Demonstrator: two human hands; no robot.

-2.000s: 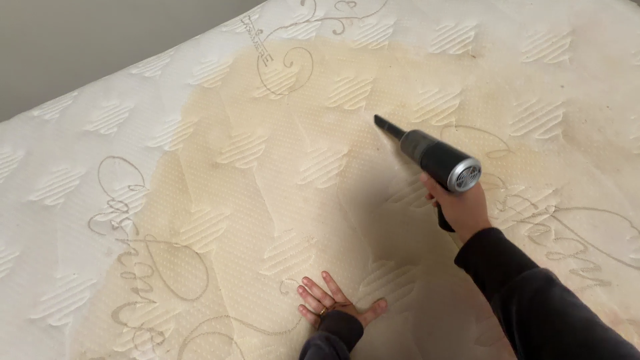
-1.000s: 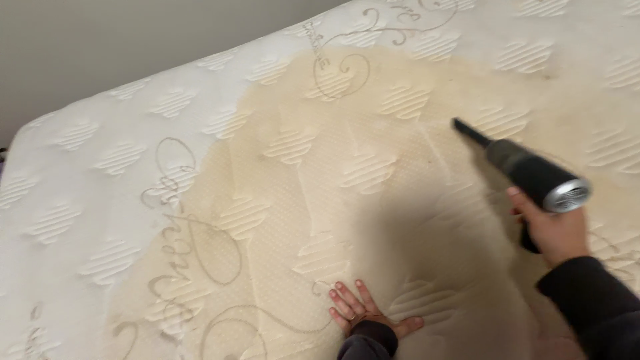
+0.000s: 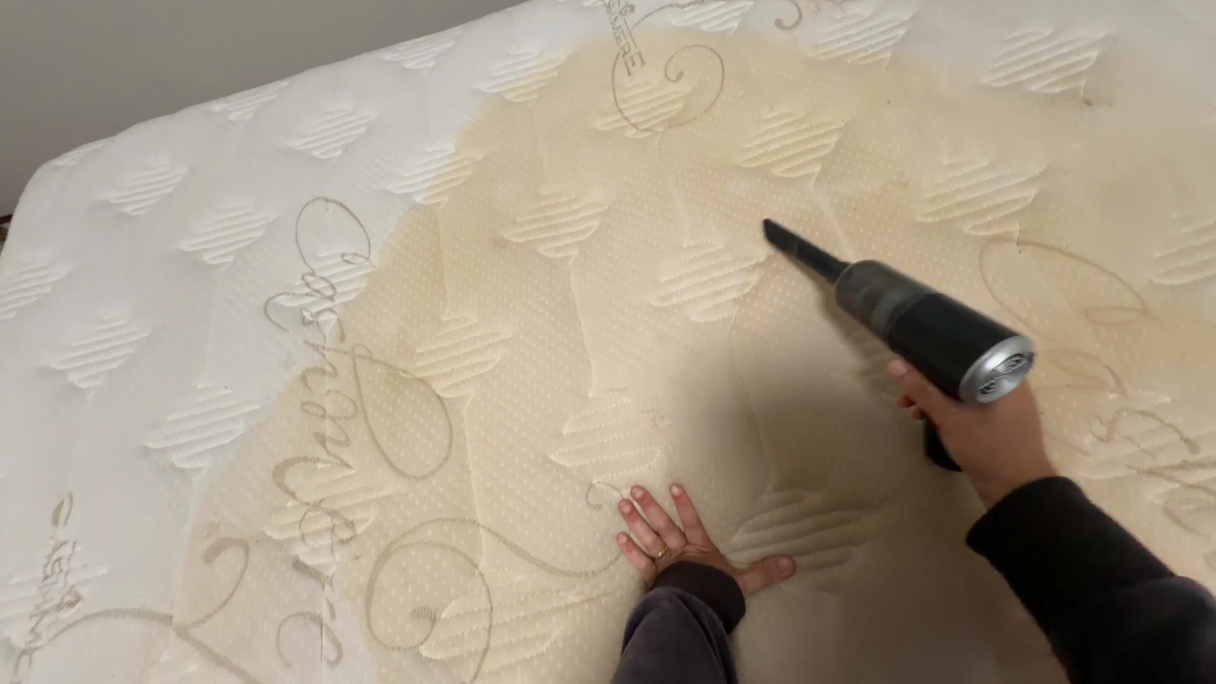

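Observation:
My right hand [image 3: 988, 432] is closed around the handle of a black handheld vacuum cleaner [image 3: 926, 328] with a silver rear end. Its narrow crevice nozzle [image 3: 803, 249] points up and left, with the tip at or just over the quilted mattress [image 3: 237, 332]; contact cannot be told. A broad yellowish stain [image 3: 617, 275] covers much of the white fabric beneath. My left hand [image 3: 689, 546], a ring on one finger, lies palm down on the stained fabric with fingers spread, below and left of the vacuum. Dark sleeves cover both wrists.
A plain grey wall [image 3: 190, 47] stands behind the mattress at the upper left. The mattress edge runs from the left side up toward the top middle. Stitched diamond patches and brown scroll lettering mark the fabric. A shadow falls between my hands.
The view has shifted between frames. My right hand still grips the vacuum, and its nozzle now lies closer to my left hand's side than one second ago. My left hand stays spread on the mattress.

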